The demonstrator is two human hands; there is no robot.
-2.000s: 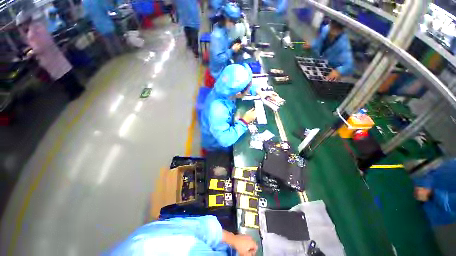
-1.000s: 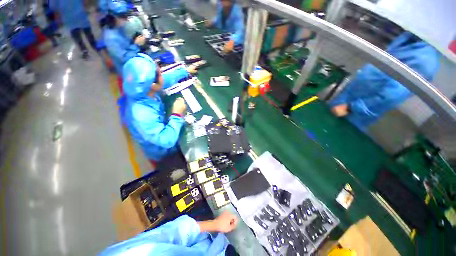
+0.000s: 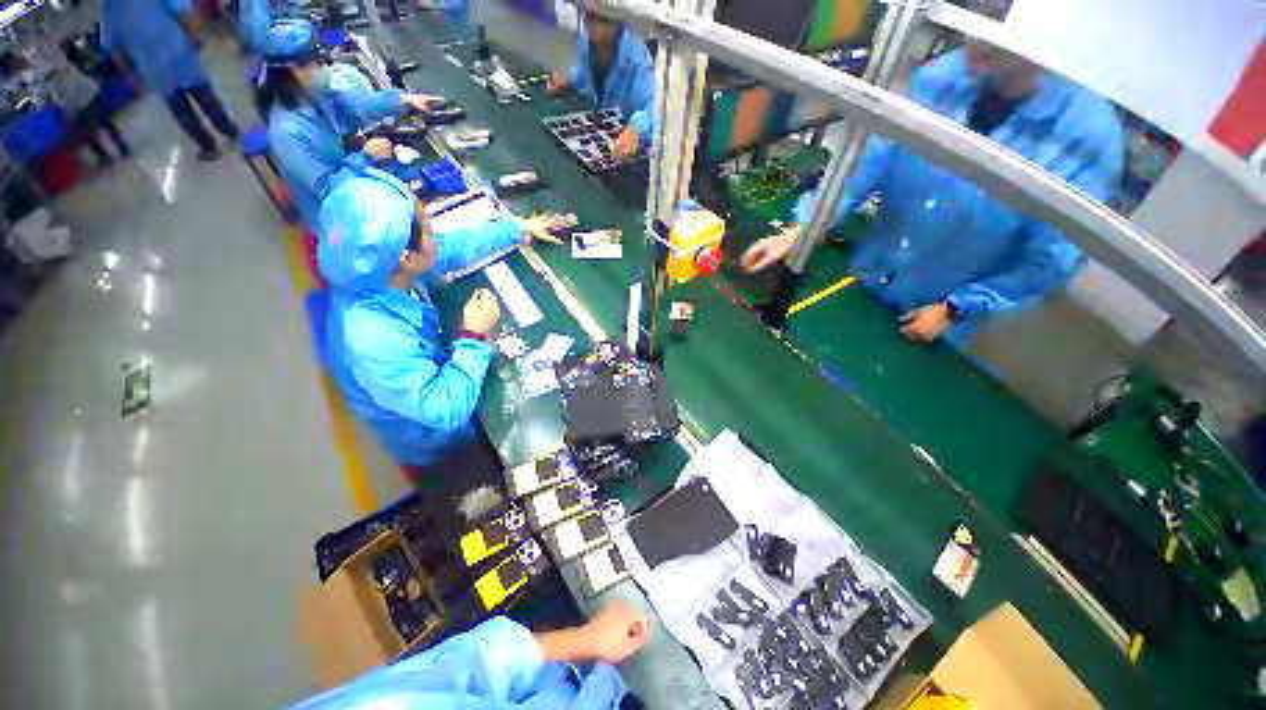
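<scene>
My left hand [image 3: 612,634] is at the bottom centre, its blue sleeve coming from the lower left. Its fingers look curled in, with nothing visible in them. My right hand is out of the picture. Beyond my left hand lie white-faced phone units [image 3: 574,535] in a column. Left of them are dark phone units with yellow patches [image 3: 485,540]. To the right, a grey liner [image 3: 725,466] bears a flat dark plate [image 3: 682,523] and many small black components [image 3: 786,659] in loose rows.
An open carton [image 3: 363,599] with dark parts stands at lower left, another carton [image 3: 1020,666] at lower right. Black trays [image 3: 618,402] lie beyond the units. A metal post [image 3: 675,153] and rail cross the bench. Workers in blue sit or stand along both sides.
The view has swung right, bringing the black components and right carton into view. The far right worker's hands have moved over the bench. My left hand shows no clear change of hold.
</scene>
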